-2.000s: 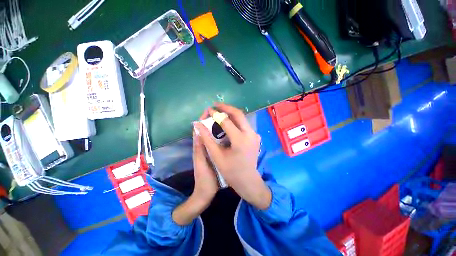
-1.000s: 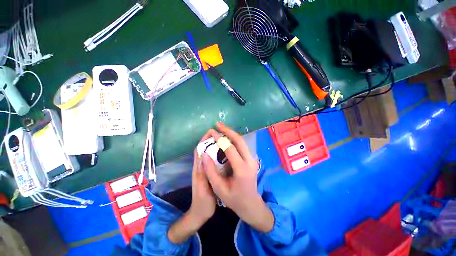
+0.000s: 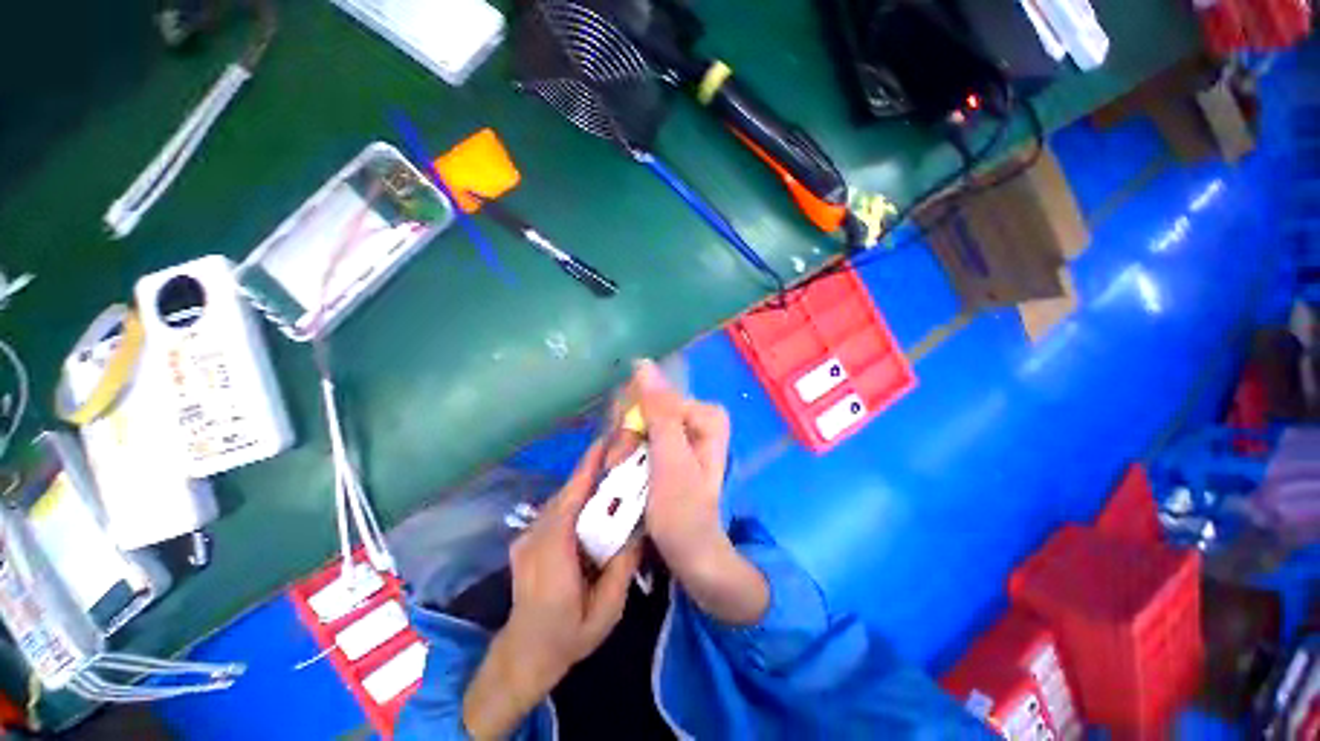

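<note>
A white closed unit is held over my lap, just off the bench edge. A small dark opening shows on the side turned to me. My left hand holds it from the left and below. My right hand grips its right side, fingers bent over it, with a yellow band on one fingertip. The fingertips are blurred. The far end of the unit is hidden by my fingers.
On the green bench lie an open housing with white leads, a printed closed unit, a tape roll, a black pen-like tool, a fan and a black-and-orange tool. A red parts tray is below the edge.
The unit has been turned in my hands, so its side with the small opening shows instead of the black oval window. The view has shifted, and the bench things appear further left.
</note>
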